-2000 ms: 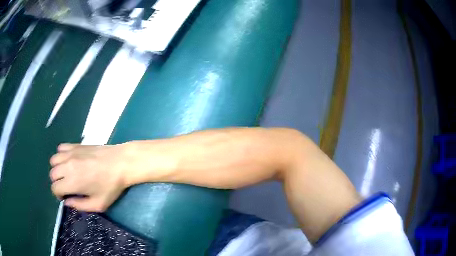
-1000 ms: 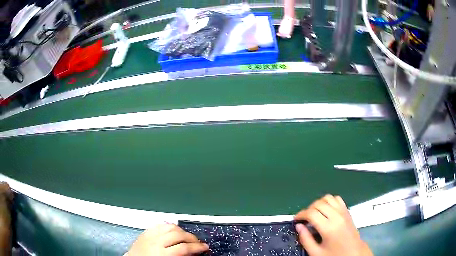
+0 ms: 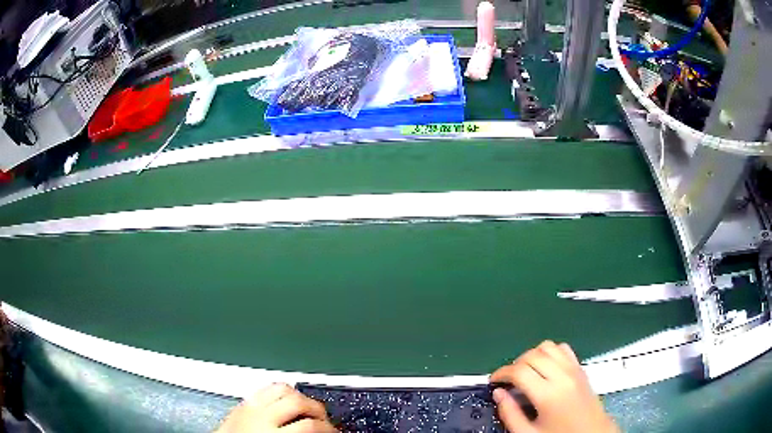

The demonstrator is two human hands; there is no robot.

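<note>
A flat black tray [image 3: 394, 392] full of tiny glinting dark rings lies at the bottom centre, cut off by the lower edge. My left hand [image 3: 278, 411] is at the tray's left side, partly out of the picture, with its fingers at the rim. My right hand [image 3: 552, 391] is at the tray's right end, thumb and fingers bent around the corner. A dark gap shows between its thumb and fingers. Whether either hand holds a small part is hidden.
A green conveyor belt [image 3: 339, 296] with pale rails runs across. Beyond it stand a blue bin [image 3: 364, 118] with clear plastic bags [image 3: 330, 72], a red bin [image 3: 131, 108], a white tool [image 3: 201, 89] and a pink-white bottle [image 3: 482, 42]. A metal machine frame [image 3: 719, 169] stands at right.
Two seconds ago the view was turned, with one arm reaching over the belt by the tray. Since one second ago, both hands stay at the tray, sitting slightly lower in view.
</note>
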